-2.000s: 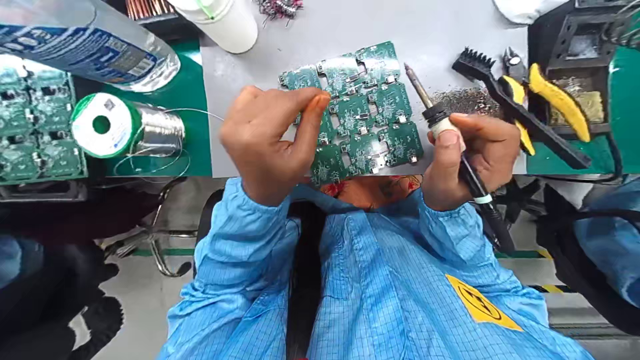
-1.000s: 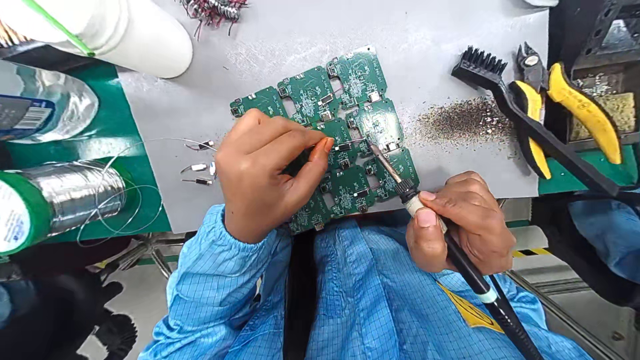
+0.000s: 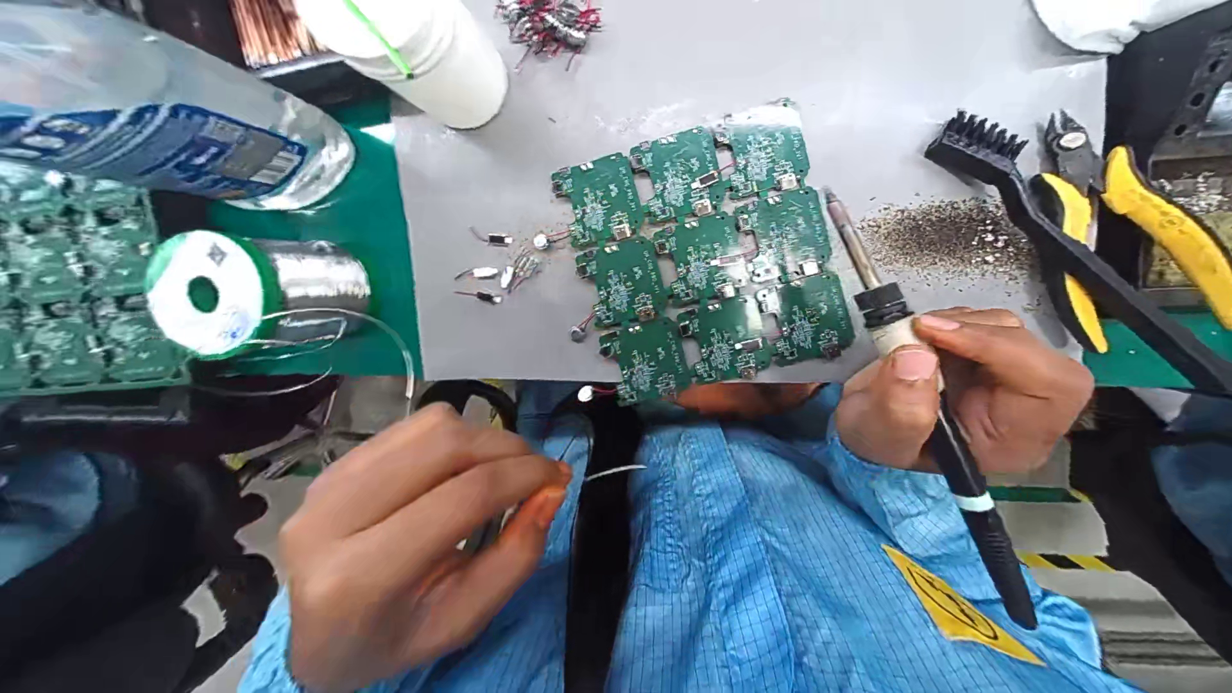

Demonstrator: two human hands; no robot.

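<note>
My left hand (image 3: 423, 549) is in front of the table edge, thumb and forefinger pinching a thin solder wire (image 3: 616, 471) whose end sticks out to the right. My right hand (image 3: 962, 390) grips a soldering iron (image 3: 895, 332), its tip pointing up and left beside the right edge of a green circuit board panel (image 3: 707, 255). The panel lies tilted on the grey mat, with small wired components on several of its boards. Loose small components (image 3: 505, 269) lie left of it. A solder spool (image 3: 260, 289) stands farther left, with a loop of wire trailing from it.
Right of the panel are dark debris (image 3: 948, 236), a black brush (image 3: 1049, 221) and yellow-handled cutters (image 3: 1073, 241). A white bottle (image 3: 452, 72), a clear plastic bottle (image 3: 183, 115) and more green boards (image 3: 77, 279) are at left. A red-and-silver component pile (image 3: 549, 24) lies at the back.
My left hand has moved off the panel toward my body with the wire. The iron's tip, over the boards one second ago, is now at the panel's right side.
</note>
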